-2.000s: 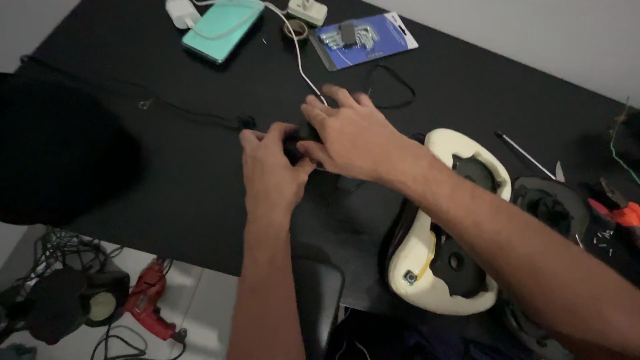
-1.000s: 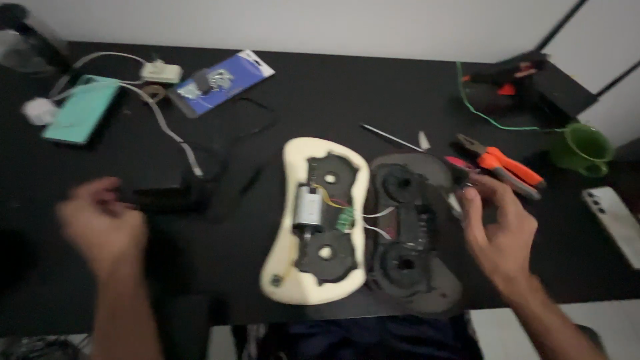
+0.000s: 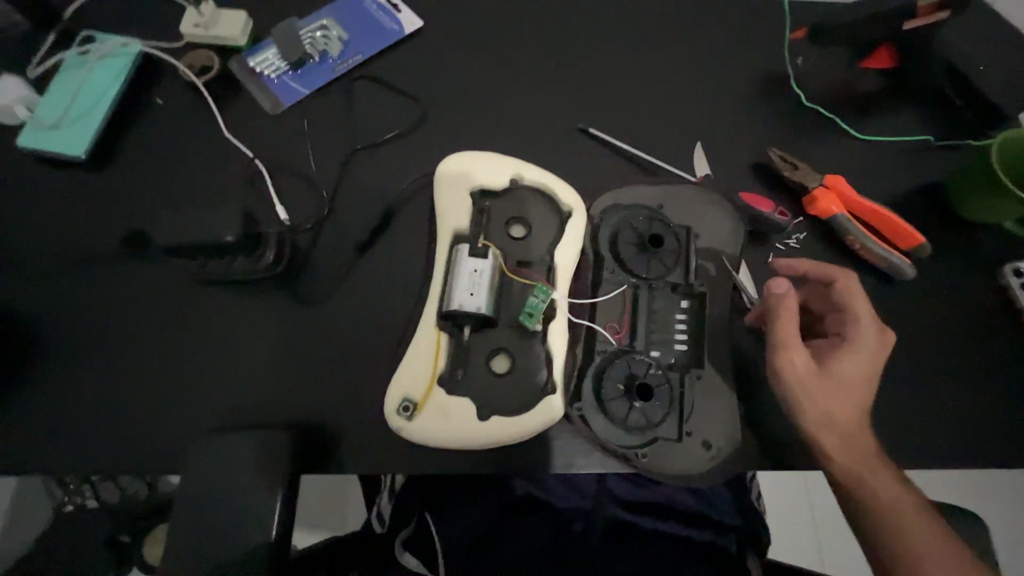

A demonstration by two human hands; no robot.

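My right hand (image 3: 828, 352) is at the right, fingers curled, beside a small pointed metal tool (image 3: 744, 280); whether the fingers grip it is unclear. My left hand is out of view. Left of my right hand lies the opened dark shell half (image 3: 724, 384) of a device, with two round ribbed housings. Beside it is the cream-rimmed half (image 3: 416, 352), holding a silver electric motor (image 3: 470, 284), a green circuit board (image 3: 536, 306) and a small button board (image 3: 406, 409). White wires (image 3: 596, 298) run between the halves.
Orange-handled pliers (image 3: 868, 224), small screws (image 3: 790, 238), a red-and-black handle (image 3: 764, 210) and a thin white rod (image 3: 640, 152) lie at the right. A green cup (image 3: 988, 180) stands beyond. At upper left are a hex key pack (image 3: 328, 48), a teal box (image 3: 80, 96) and cables.
Both hands were together over a dark object two seconds ago, then apart. My left hand has left the view; my right hand is now beside the dark shell half. The view has shifted.
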